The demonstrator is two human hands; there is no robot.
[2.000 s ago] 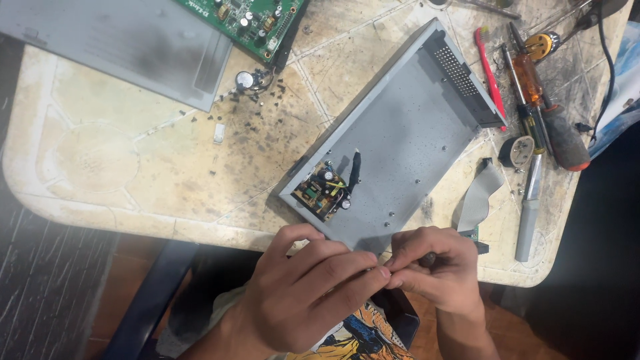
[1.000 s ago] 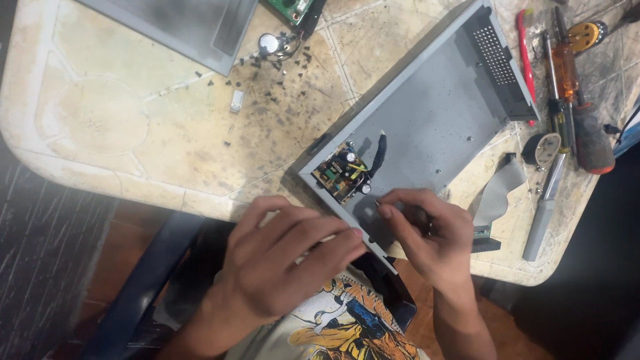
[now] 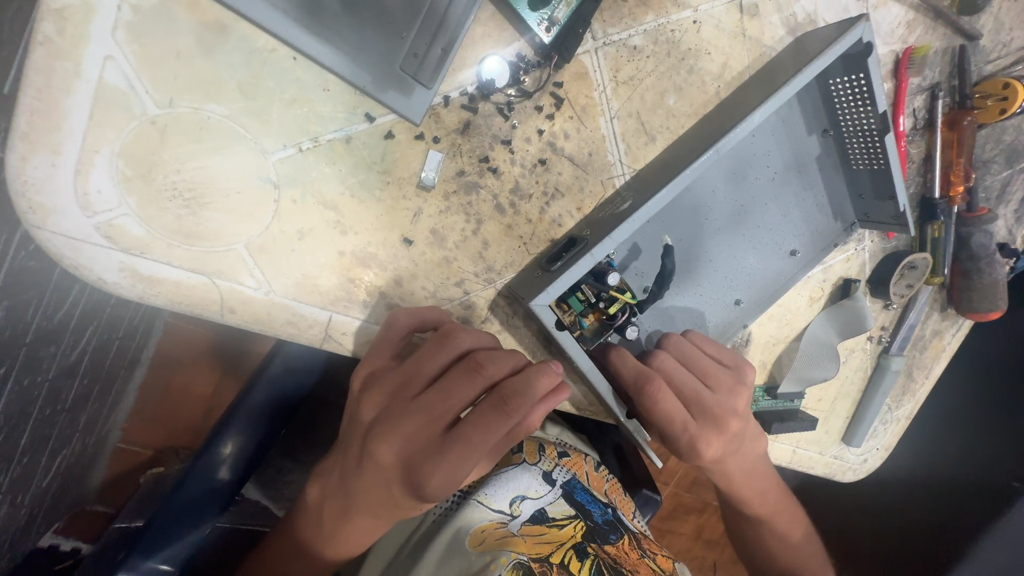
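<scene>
A grey sheet-metal enclosure (image 3: 720, 192) lies open and slanted across the table, its perforated end at the upper right. In its near corner sits a small circuit board (image 3: 594, 308) with capacitors and coils, and a black-sleeved cable (image 3: 662, 276) rises beside it. My right hand (image 3: 688, 392) reaches inside the enclosure, its fingertips at the board's lower edge; whether they hold something is hidden. Just outside the enclosure's near wall, my left hand (image 3: 448, 408) hovers with bent fingers, and its fingertips and any thing between them cannot be made out.
Small dark screws (image 3: 504, 112) lie scattered beyond the enclosure, near a grey metal panel (image 3: 400, 48) and a green circuit board (image 3: 552, 16). On the right are a grey ribbon cable (image 3: 828, 336), a grey-handled knife (image 3: 880, 392), several screwdrivers (image 3: 978, 264) and a red brush (image 3: 902, 112).
My hands were together at the enclosure's near edge two seconds ago and have come apart. My right hand has moved into the enclosure, beside the small board.
</scene>
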